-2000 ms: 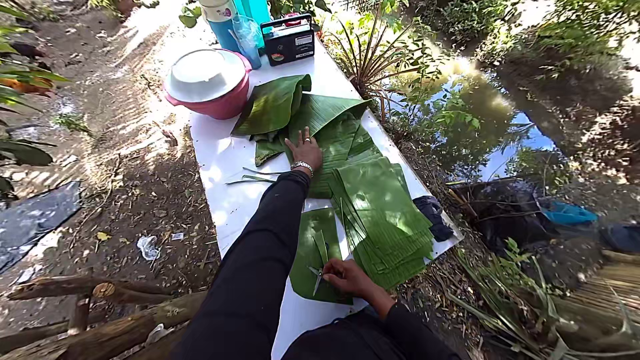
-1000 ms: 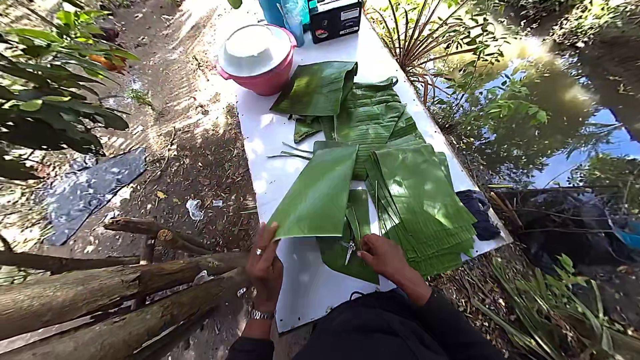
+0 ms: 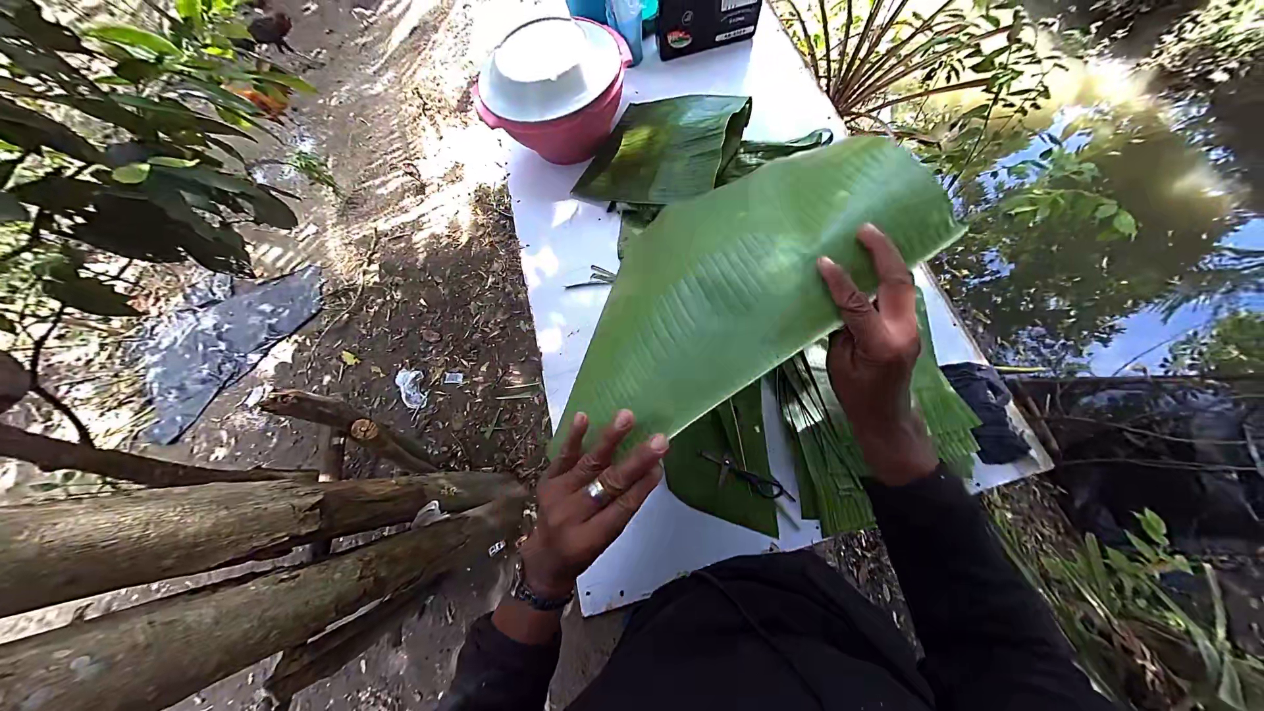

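A large piece of banana leaf (image 3: 731, 276) is raised over the white table (image 3: 642, 553), slanting up to the right. My left hand (image 3: 592, 494), with a ring and a bracelet, holds its lower left edge. On the lower right edge my right hand (image 3: 874, 346) grips it, fingers over the upper face. Beneath lie a stack of cut leaf pieces (image 3: 943, 395), partly hidden, and a smaller leaf piece (image 3: 706, 479) with small dark-handled scissors (image 3: 746, 476) on it. A folded leaf (image 3: 671, 148) rests farther back.
At the table's far end stand a pink tub (image 3: 568, 128) with a white lid (image 3: 553, 69) and a black box (image 3: 706, 25). A dark cloth (image 3: 987, 410) lies at the right edge. Wooden poles (image 3: 197, 523) run along the left; water (image 3: 1116, 247) lies to the right.
Two seconds ago my left hand lay on the leaves at the back. It then lifted a large leaf piece by its near edge. My right hand has left the scissors and now holds that leaf too.
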